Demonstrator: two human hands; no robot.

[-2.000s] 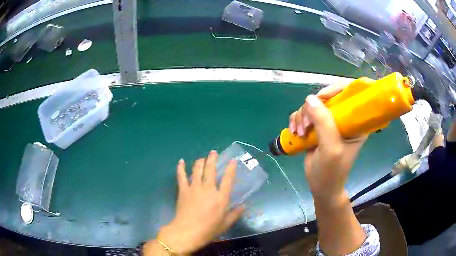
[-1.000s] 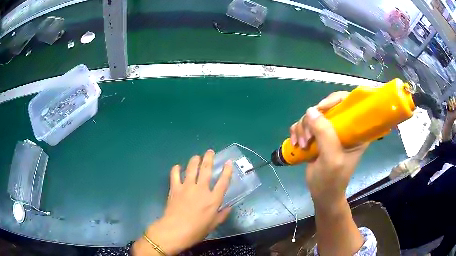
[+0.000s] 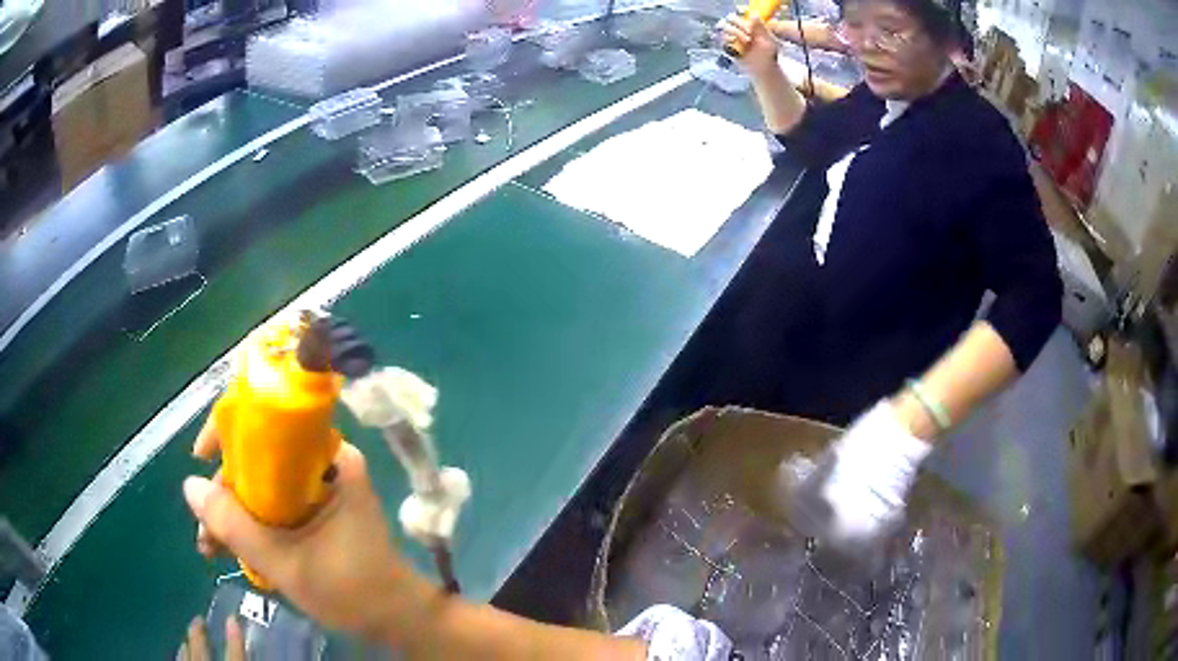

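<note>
My right hand [image 3: 330, 549] is closed around an orange electric screwdriver [image 3: 278, 426], with its tail up and its nose pointing down. Whitish tape wraps the cord [image 3: 411, 452] at the tool's rear. A clear plastic housing [image 3: 291, 635] lies below the tool at the bottom left, partly cut off, with a small white piece [image 3: 257, 608] on it. The screwdriver's nose and bit are hidden or too small to make out. My left hand [image 3: 216, 644] shows only as fingertips at the bottom edge beside the housing; whether it grips the housing is not visible.
A cardboard carton [image 3: 620, 523] full of clear housings stands beside the bench at the lower right. Another person [image 3: 904, 245] stands beyond it, a white-gloved hand [image 3: 878, 471] over it. A white sheet [image 3: 672, 174] lies on the bench. More housings [image 3: 162, 253] sit on the belt beyond the rail [image 3: 426, 233].
The view has swung to the right, bringing the carton and the other person into view. The screw bin and set-aside housing have left the picture. My left hand is now mostly cut off.
</note>
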